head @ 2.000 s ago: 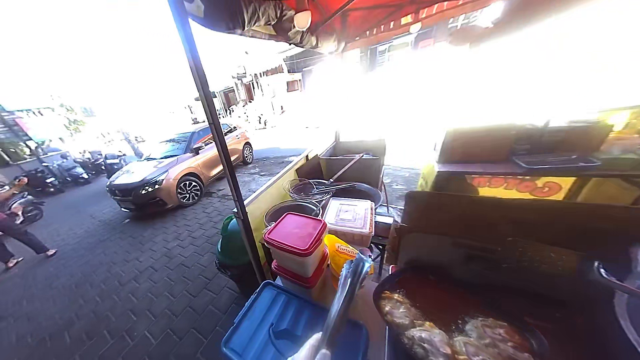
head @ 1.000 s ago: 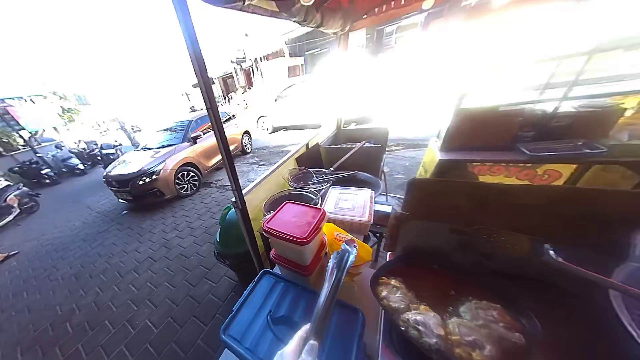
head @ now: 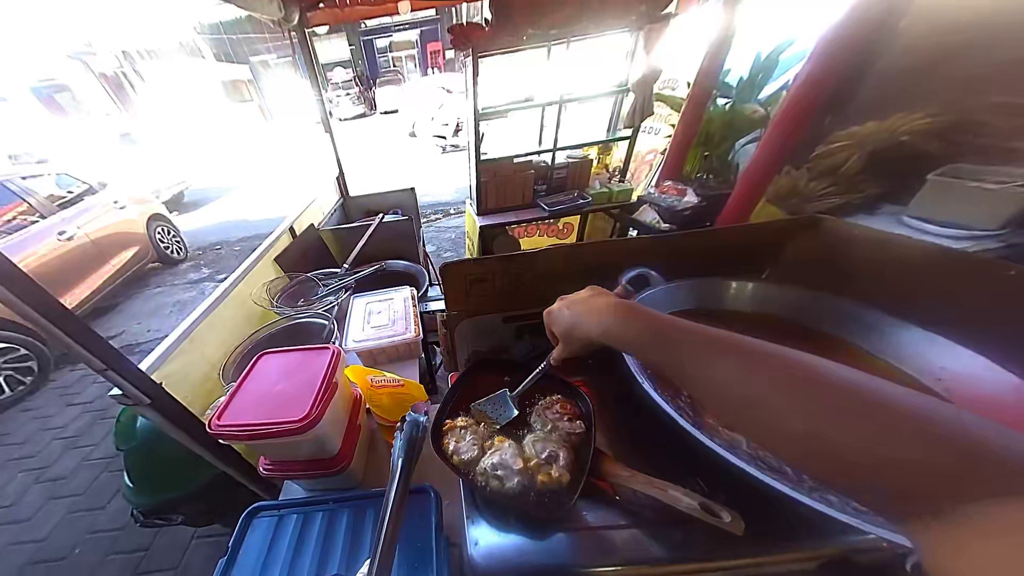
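Observation:
My right hand (head: 582,322) grips the handle of a metal slotted spatula (head: 498,406). Its blade rests among several frying food pieces (head: 502,464) in dark oil, in a black frying pan (head: 590,456) with a wooden handle (head: 680,500). At the bottom edge only a whitish sliver of my left hand (head: 363,569) shows, on metal tongs (head: 396,488) that point up beside the pan, over a blue lidded box (head: 320,536). The tongs' tips are near a yellow Fortune packet (head: 386,394), left of the pan.
A large metal wok (head: 768,296) of oil stands right, under my forearm. Red-lidded containers (head: 280,388), a clear lidded box (head: 382,320) and wire strainers (head: 300,292) are left. Cardboard (head: 520,276) shields the back of the stove. A slanting pole (head: 136,380) stands at the left.
The view has swung right and down. My right hand has come into view with the spatula in the frying pan. The tongs remain upright near the blue box.

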